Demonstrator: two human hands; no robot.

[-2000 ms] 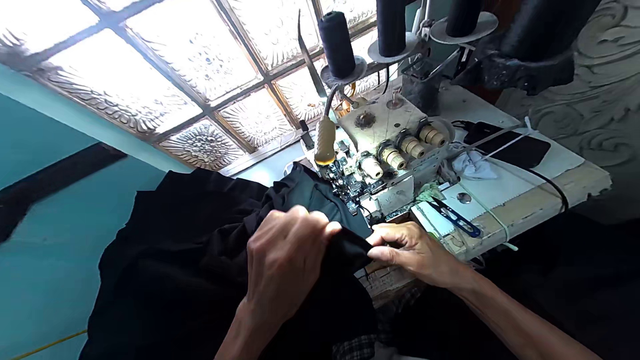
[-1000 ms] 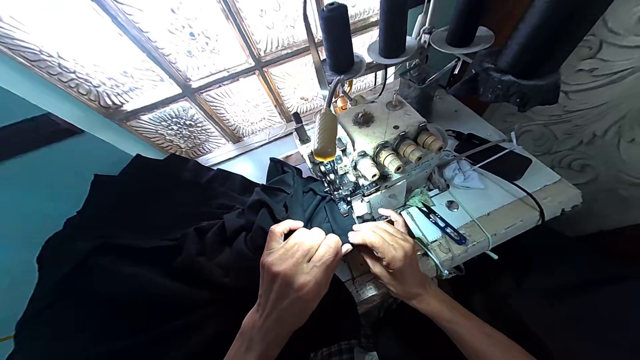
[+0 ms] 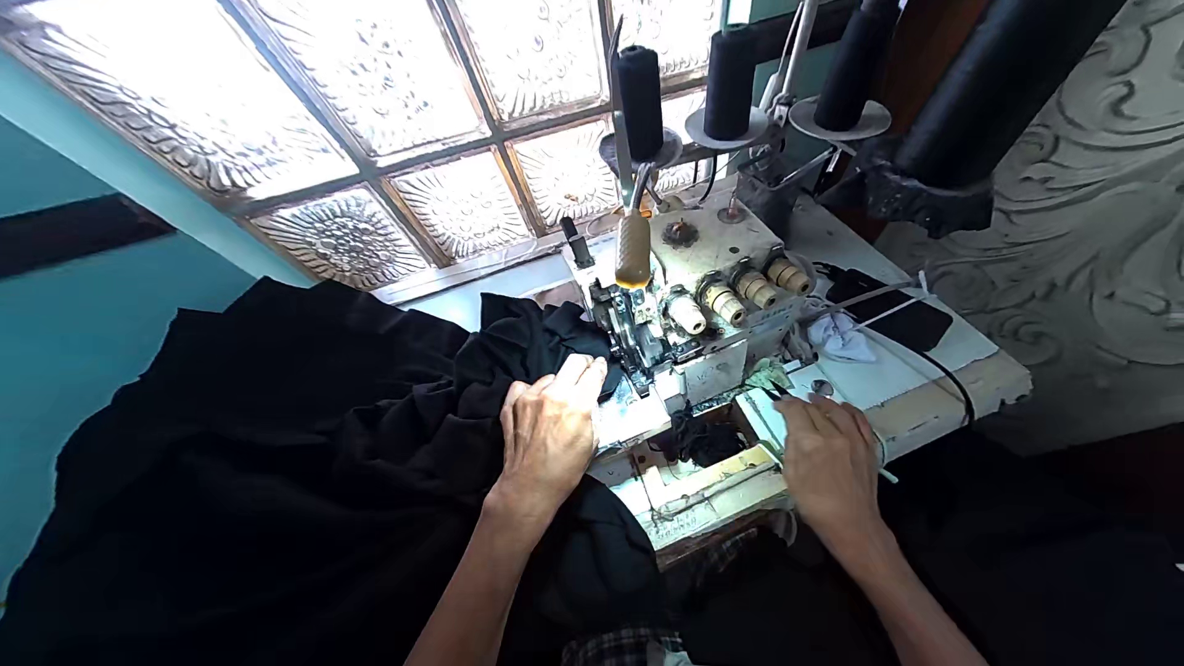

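Observation:
My left hand (image 3: 553, 427) grips the bunched edge of a large black cloth (image 3: 370, 444) just left of the needle area of an overlock sewing machine (image 3: 731, 277). The cloth spreads over the left side and hangs down in front. My right hand (image 3: 829, 453) lies on the table right of the machine, its fingers closed around small thread snips (image 3: 779, 394), of which only a dark tip shows. Black thread or cloth scraps (image 3: 712, 442) lie in an opening of the table between my hands.
Black thread cones (image 3: 641, 102) stand on holders behind the machine, below a patterned glass window (image 3: 444, 176). A white crumpled cloth (image 3: 840, 337), a black flat object (image 3: 890, 310) and cords lie on the right of the table (image 3: 980, 379). Tension dials (image 3: 721, 301) line the machine's front.
My right hand has left the cloth beside my left hand and moved right, onto the snips that lay on the table. My left hand still holds the cloth, now nearer the machine's needle area.

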